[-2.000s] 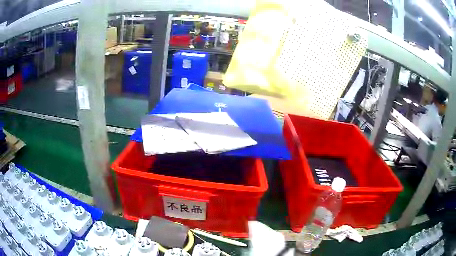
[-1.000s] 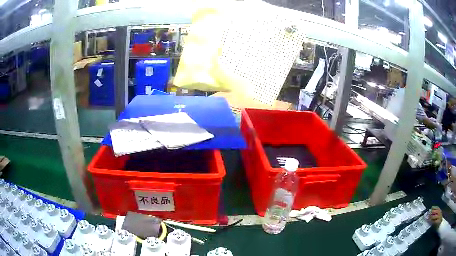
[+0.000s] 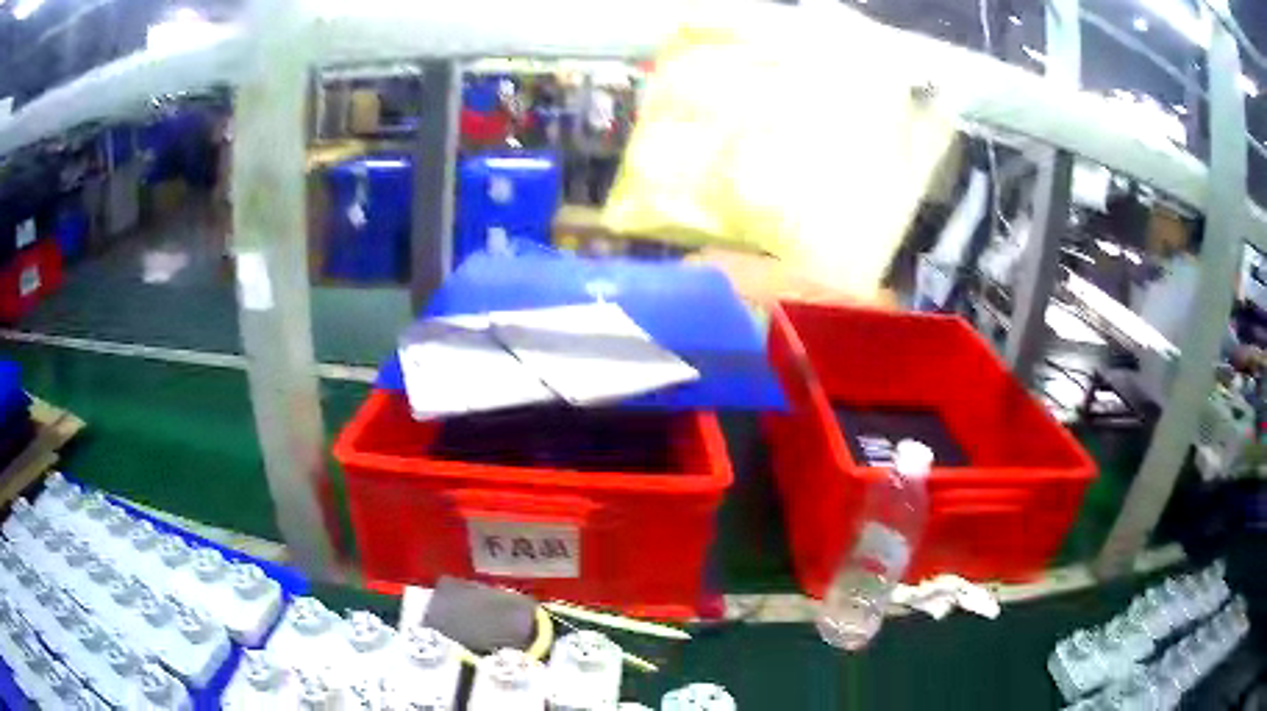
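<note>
Neither of my hands shows in the frame. White plug-in socket units (image 3: 167, 590) stand in close rows at the lower left, over a blue sheet (image 3: 272, 565). More units (image 3: 584, 664) stand along the bottom edge, the lowest cut off by it. Two further rows of units (image 3: 1150, 632) stand at the lower right. The view is somewhat blurred.
A red reject bin (image 3: 535, 535) holds up a blue sheet (image 3: 695, 327) with papers (image 3: 591, 354). A second red crate (image 3: 959, 521) stands right of it. A clear bottle (image 3: 873, 563), white glove (image 3: 950, 597) and dark pad (image 3: 479, 614) lie or stand before them. A pale post (image 3: 285, 417) rises at left.
The view swung right, then back left, so more of the left rows shows again. A neighbouring person's hand at the right, seen a second ago, is out of view.
</note>
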